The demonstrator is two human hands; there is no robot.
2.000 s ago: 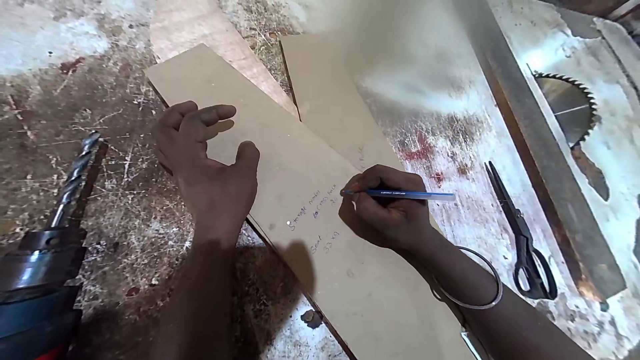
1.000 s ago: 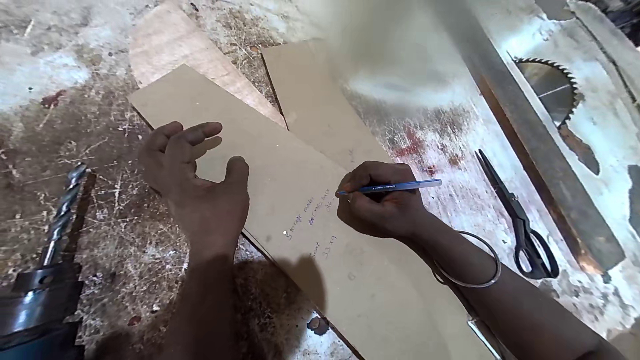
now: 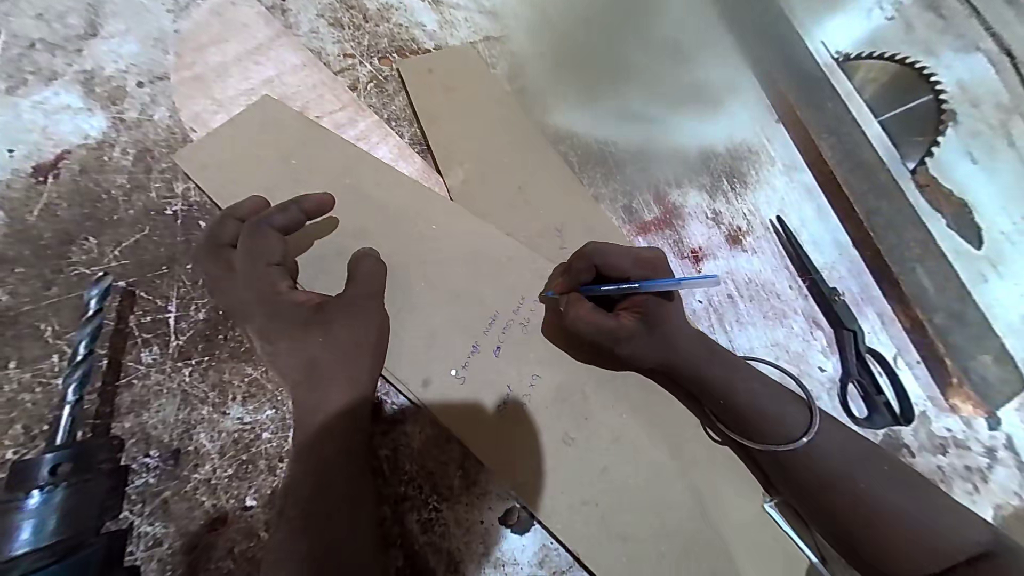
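Observation:
A blue ballpoint pen (image 3: 648, 285) is held in my right hand (image 3: 612, 308), its tip on a long tan board (image 3: 400, 240) that bears handwriting in blue ink. A metal bangle circles the right wrist. At the board's left edge rests my left hand (image 3: 312, 304), fingers spread and curled, holding nothing. Under the written board, a second tan board (image 3: 488, 128) shows at the top, crossing it at an angle. A pale pinkish thin wooden sheet (image 3: 256, 72) lies beneath at the upper left.
Black-handled scissors (image 3: 848, 336) lie to the right. Past them are a long metal-edged bar (image 3: 864, 200) and a toothed circular saw blade (image 3: 904, 108). A drill chuck (image 3: 60, 480) with a twist bit (image 3: 84, 352) is at the lower left. The worktop is stained and scratched.
The pen in my right hand has moved a little along the board, and more ink marks show near its tip. My left hand stays by the board's left edge.

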